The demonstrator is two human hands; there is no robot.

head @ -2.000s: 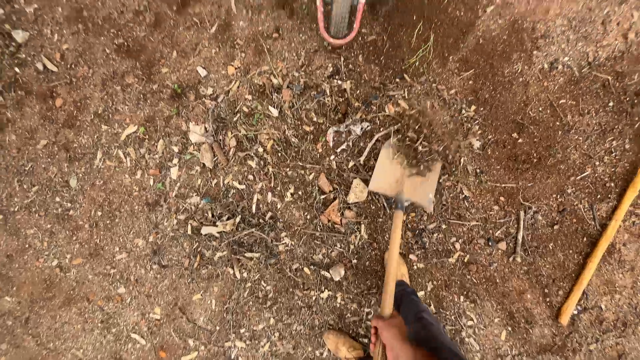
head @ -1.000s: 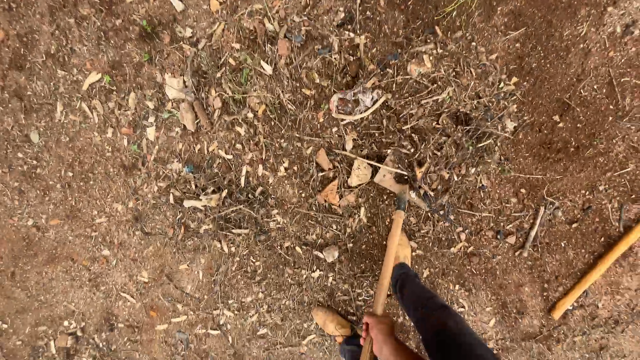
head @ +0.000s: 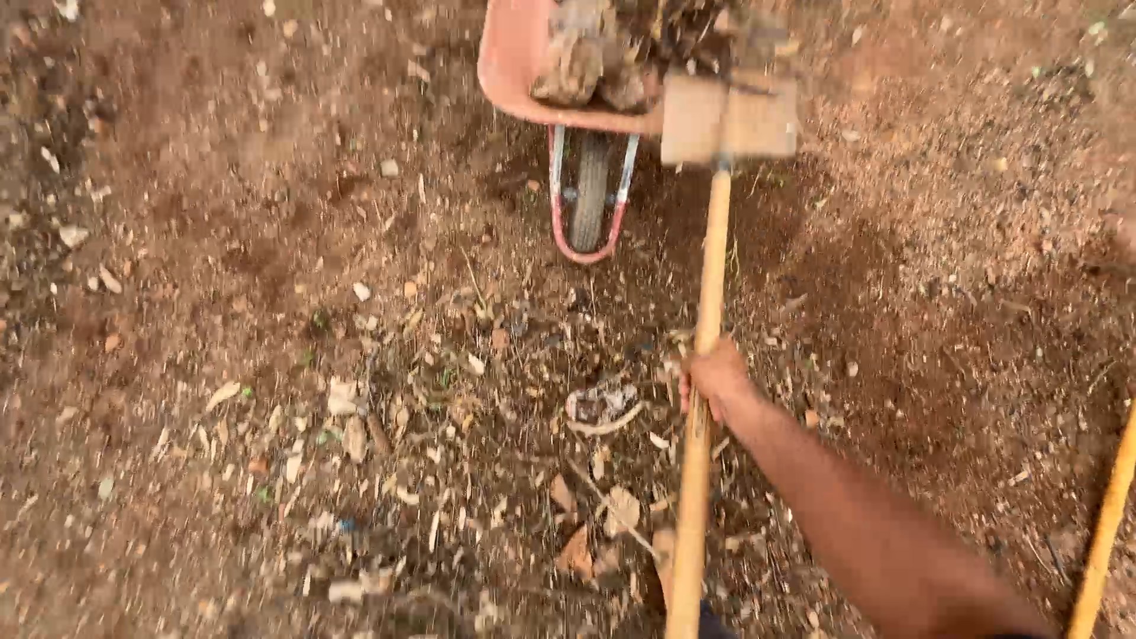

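My right hand [head: 717, 374] is closed around the wooden handle of a shovel [head: 713, 266], about midway along the part that shows. The shovel's flat metal blade [head: 729, 120] is raised beside the right rim of a red wheelbarrow tray [head: 515, 67], with blurred dark debris at and beyond its far edge. Large rough chunks [head: 572, 58] and plant litter lie in the tray. My left hand is out of view, and the handle's near end runs off the bottom edge.
The wheelbarrow's wheel [head: 589, 195] sits inside a curved metal guard facing me. Wood chips, twigs and broken pieces [head: 577, 552] cover the soil. A yellow wooden handle [head: 1105, 532] lies at the lower right. Part of a shoe [head: 664, 559] shows beside the shovel handle.
The shovel has moved from the litter on the ground up to the wheelbarrow, and my arm now reaches far forward. The view has shifted forward, bringing the wheelbarrow into sight.
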